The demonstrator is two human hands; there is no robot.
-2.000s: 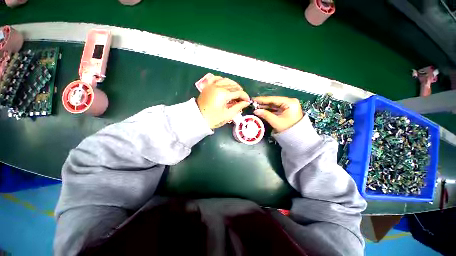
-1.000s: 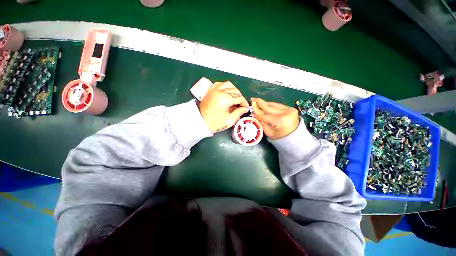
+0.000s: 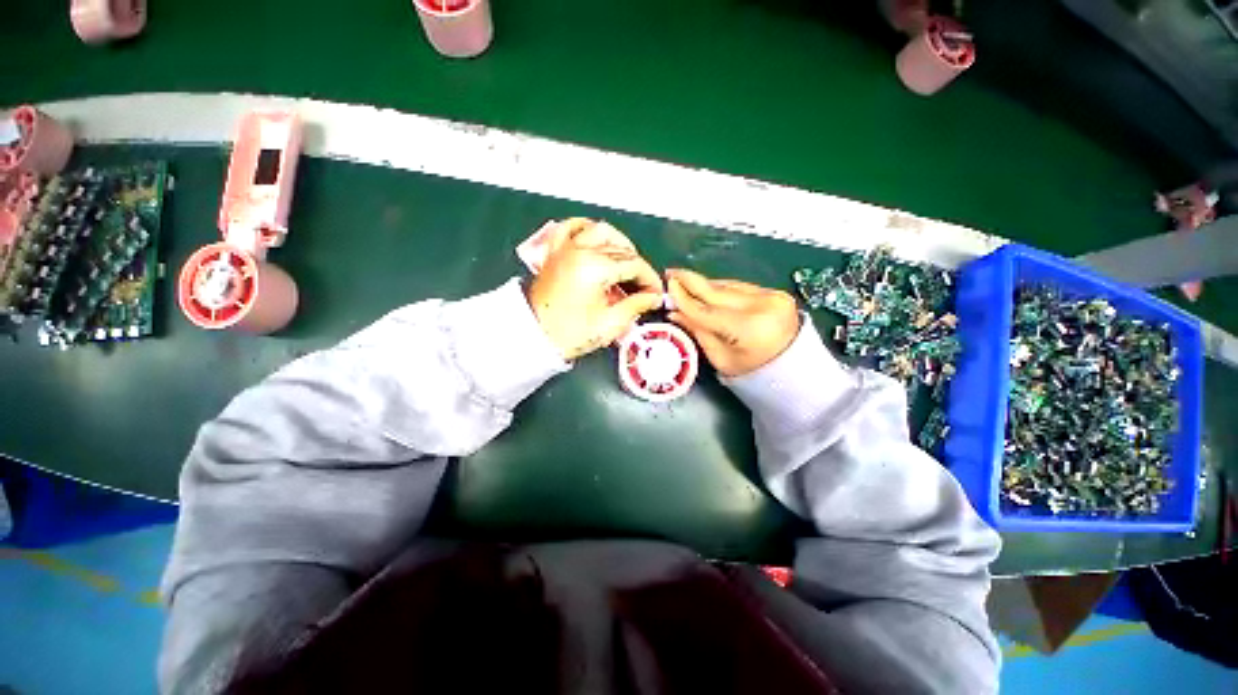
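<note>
A pink fan body lies on the dark green bench in front of me, with its round red-spoked fan head (image 3: 659,363) facing up. My left hand (image 3: 592,288) covers and holds its handle, whose pale pink end (image 3: 538,246) shows past the fingers. My right hand (image 3: 737,321) is at the top of the fan head, its fingertips pinched close to the left fingertips. A tiny light part shows between the fingertips, too small to tell what it is.
A blue bin (image 3: 986,394) full of small boards stands at right, a loose board pile (image 3: 892,315) beside it. At left lie a waiting fan body (image 3: 258,177) and larger board panels (image 3: 120,251). Beyond the pale rail (image 3: 543,152), the green belt (image 3: 652,88) carries pink units.
My right hand has closed in on the left fingertips and turned, hiding the dark and light bits seen there earlier. The view has shifted slightly. Pink units on the belt have moved right.
</note>
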